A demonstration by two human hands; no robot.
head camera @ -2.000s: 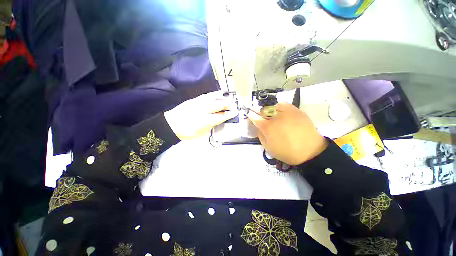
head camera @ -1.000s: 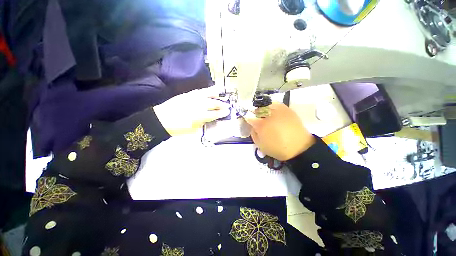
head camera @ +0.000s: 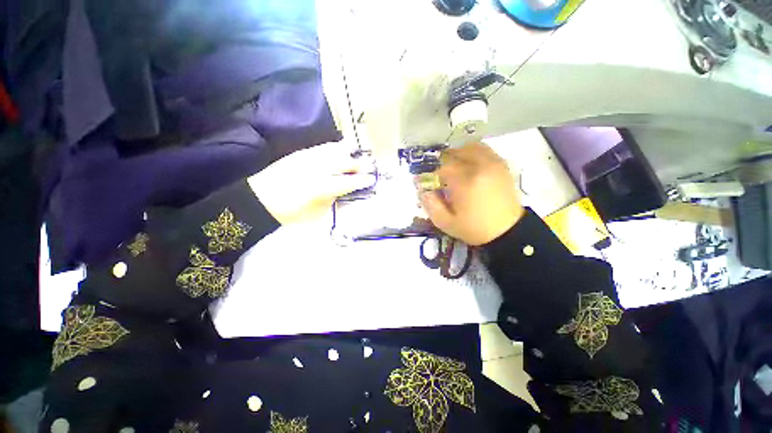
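A white sewing machine head (head camera: 381,76) stands in front of me, with its presser foot area between my hands. My left hand (head camera: 309,182) is left of the needle, with thumb and fingers pinched on a small piece of dark purple cloth (head camera: 357,194); most of it is hidden. My right hand (head camera: 478,193) is just right of the needle, beside the small dark and brass seam guide (head camera: 428,180), fingers curled; what it holds is hidden. Scissors handles (head camera: 447,255) show below my right hand on the table.
Dark purple cloth (head camera: 203,101) is heaped left of the machine. Right of my right hand are a smartphone (head camera: 625,184) and a yellow-orange packet (head camera: 577,224) on the white table (head camera: 339,296). A pale tension dial (head camera: 468,113) is on the machine head. Dark cloth hangs at the lower right.
My right hand has moved slightly up and away from the needle, and more of the scissors handles shows. My left hand stays by the foot. The whole view has shifted.
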